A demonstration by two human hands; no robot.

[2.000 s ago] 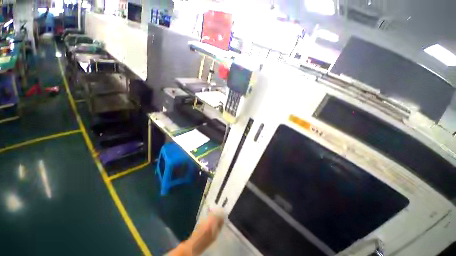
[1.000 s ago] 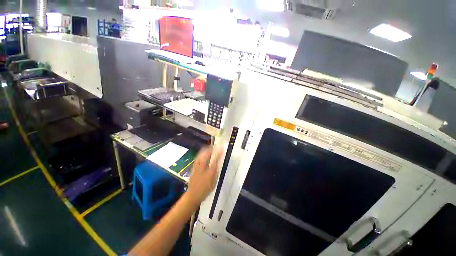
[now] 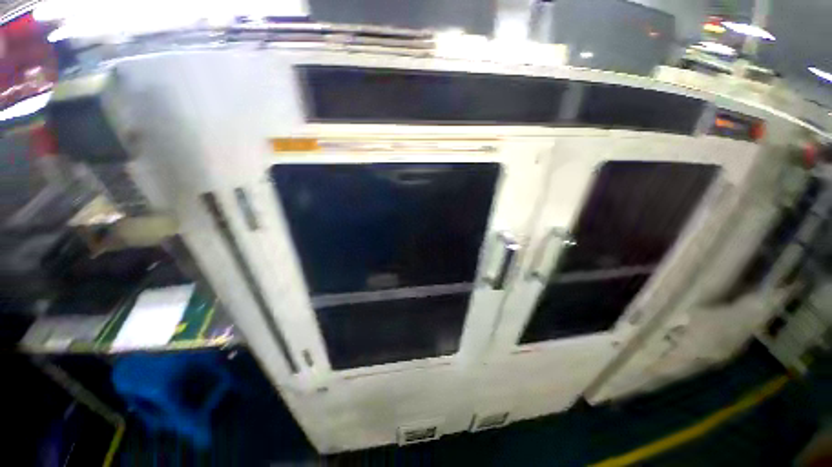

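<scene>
The white machine (image 3: pixel 392 401) stands in front of me with two closed doors side by side. The left door has a large dark window (image 3: pixel 392 246) and a silver handle (image 3: pixel 501 260). The right door has a dark window (image 3: pixel 629 228) and a silver handle (image 3: pixel 551 251). An orange label (image 3: pixel 295 145) is above the left window. No hand is clearly in view. A small blurred brownish patch is cut off at the bottom right corner; I cannot tell whether it is part of my right hand. My left hand is not in view.
At the left, a bench holds a white sheet (image 3: pixel 153 316) on a green surface, with a blue stool (image 3: pixel 173 392) below. A blurred dark control panel (image 3: pixel 84 119) is at the machine's left corner. A yellow floor line (image 3: pixel 693 429) and a grey rack (image 3: pixel 803 319) are at the right.
The view has swung right and is blurred, so both machine doors now show fully and the bench has shifted left. The hand seen raised near the control panel has left the picture.
</scene>
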